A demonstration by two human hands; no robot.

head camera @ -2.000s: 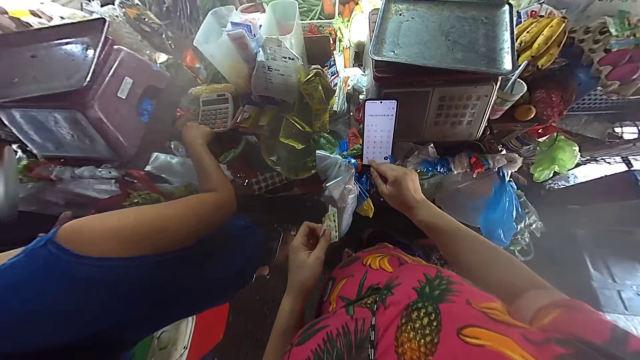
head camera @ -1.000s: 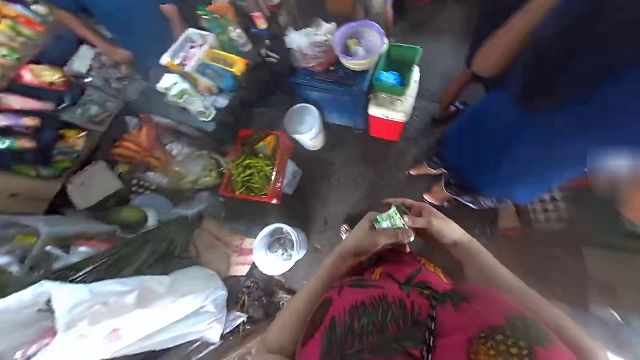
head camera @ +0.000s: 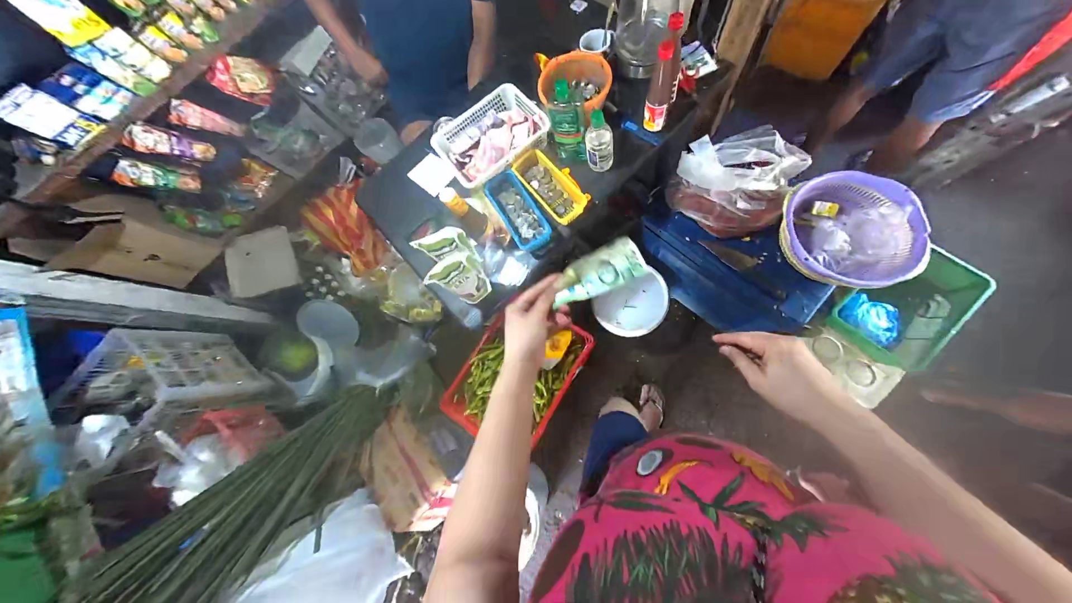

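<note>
My left hand (head camera: 533,316) is stretched forward and pinches a green banknote (head camera: 605,272) by one end. The note lies above the near side of a white bucket (head camera: 632,303) in this view. To the right, my right hand (head camera: 766,368) is raised with its fingers partly bent; it shows nothing in it. Beyond the note, a blue coin tray (head camera: 517,209) and a yellow coin tray (head camera: 549,186) stand side by side on a dark table, next to a white plastic basket (head camera: 490,134) holding what look like banknotes.
A red crate (head camera: 578,368) of green chili peppers is below my left forearm. On the right are a blue cooler box (head camera: 729,276), a purple basket (head camera: 856,228) and a green crate (head camera: 955,310). People stand behind the table and at upper right. Packaged goods line the upper left.
The view has swung from a stall counter to a table with coin trays. A second ago both my hands were together at the banknote; now they are apart, and only the left holds it, farther forward.
</note>
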